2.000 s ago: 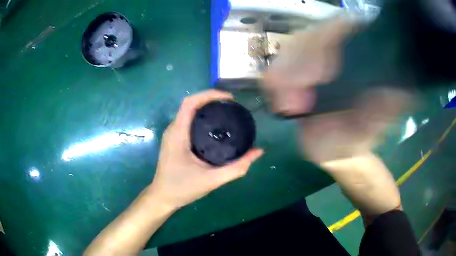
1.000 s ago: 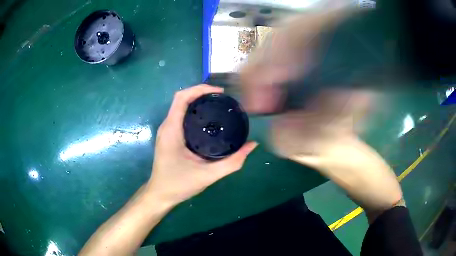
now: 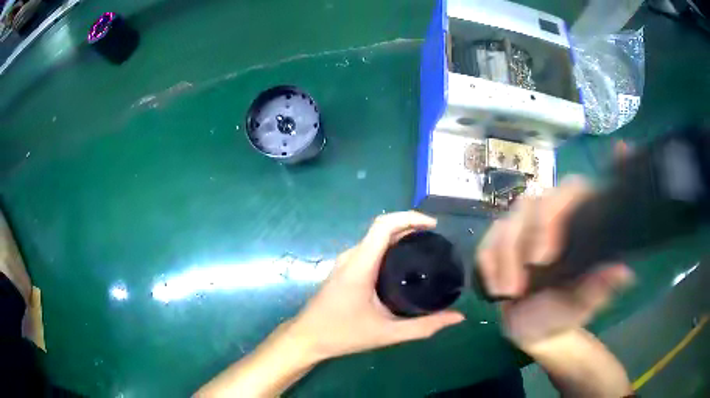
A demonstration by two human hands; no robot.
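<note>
My left hand (image 3: 354, 299) holds a round black cup-shaped housing (image 3: 420, 274) with fingers and thumb around its sides, its flat face towards me. My right hand (image 3: 537, 260), blurred, grips a thick black electric screwdriver (image 3: 634, 210) just right of the housing. The driver's tip is hidden or too blurred to tell. A second housing (image 3: 288, 124), dark with a grey face and small holes, stands on the green bench to the upper left of my left hand. The white and blue screw feeder (image 3: 506, 101) stands beyond my hands, with its brass-coloured outlet block (image 3: 511, 155) at the near end.
A clear plastic bag (image 3: 615, 82) lies right of the feeder. A small dark cylinder with a pink rim (image 3: 114, 37) stands at the far left of the green bench (image 3: 195, 210). Part of another person's arm (image 3: 12, 256) shows at the left edge. A yellow floor line (image 3: 669, 357) is lower right.
The view has shifted, so the bench things sit lower and further right, and more of the feeder shows. My left hand still holds the housing; my right hand still holds the driver beside it.
</note>
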